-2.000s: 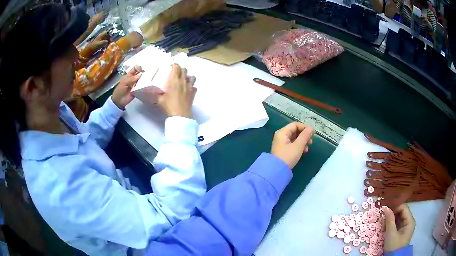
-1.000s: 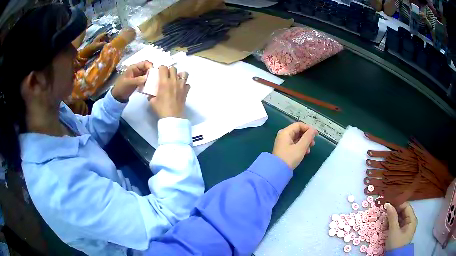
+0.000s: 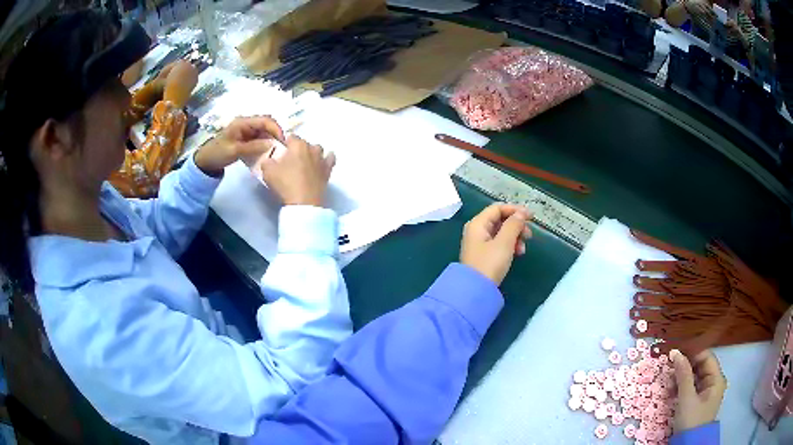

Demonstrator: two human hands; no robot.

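Note:
My left hand (image 3: 492,244) is raised over the green belt, its fingers curled and fingertips together, with nothing visible in it. My right hand (image 3: 698,389) is at the lower right, beside the pink buttons (image 3: 622,388). Its thumb and fingertips are at the end of a brown strap (image 3: 687,346) and appear to pinch it; the grip is partly hidden. This strap lies across the near side of the fanned strap pile (image 3: 717,291). The buttons lie loose on the white foam sheet (image 3: 539,374).
A pink box (image 3: 774,374) is cut off at the right edge. A single brown strap (image 3: 513,162) and a bag of pink parts (image 3: 522,85) lie on the belt. A neighbour (image 3: 165,295) works at left over white paper (image 3: 391,165). Dark strips (image 3: 348,52) lie beyond.
My left hand has shifted slightly left. My right hand has hardly moved. The neighbour's hands have turned and lowered the pale piece they hold, and it is now mostly hidden.

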